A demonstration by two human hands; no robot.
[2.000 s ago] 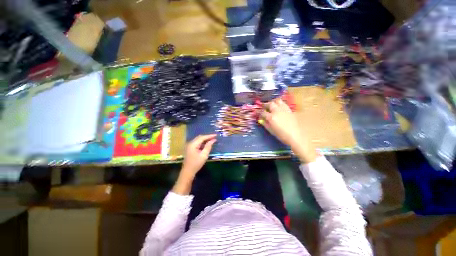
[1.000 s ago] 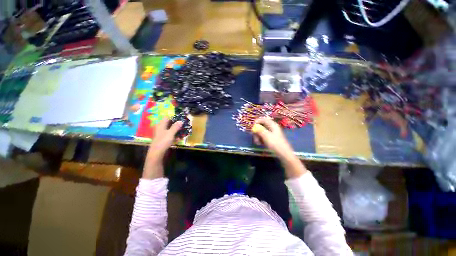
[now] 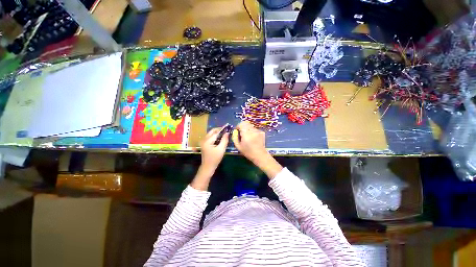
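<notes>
My left hand (image 3: 213,148) holds a small black round piece (image 3: 224,133) between its fingertips near the bench's front edge. My right hand (image 3: 250,140) meets it there, fingertips pinched together at the piece, with a yellow patch on a finger. Whether a wire is between the right fingertips is hidden. A fanned bundle of red and black lead wires (image 3: 305,106) with pale tips lies just beyond my right hand. A large heap of black round pieces (image 3: 195,78) lies beyond my left hand.
A grey-white metal box (image 3: 286,65) stands behind the wires, with clear plastic parts (image 3: 328,55) beside it. Tangled wired pieces (image 3: 402,83) and a clear bag (image 3: 462,141) lie right. White sheets (image 3: 78,99) lie left. A single black disc (image 3: 192,33) lies behind the heap.
My left hand has moved right from the heap's near edge, now with a black piece. My right hand has moved left from the wires. The hands have come together.
</notes>
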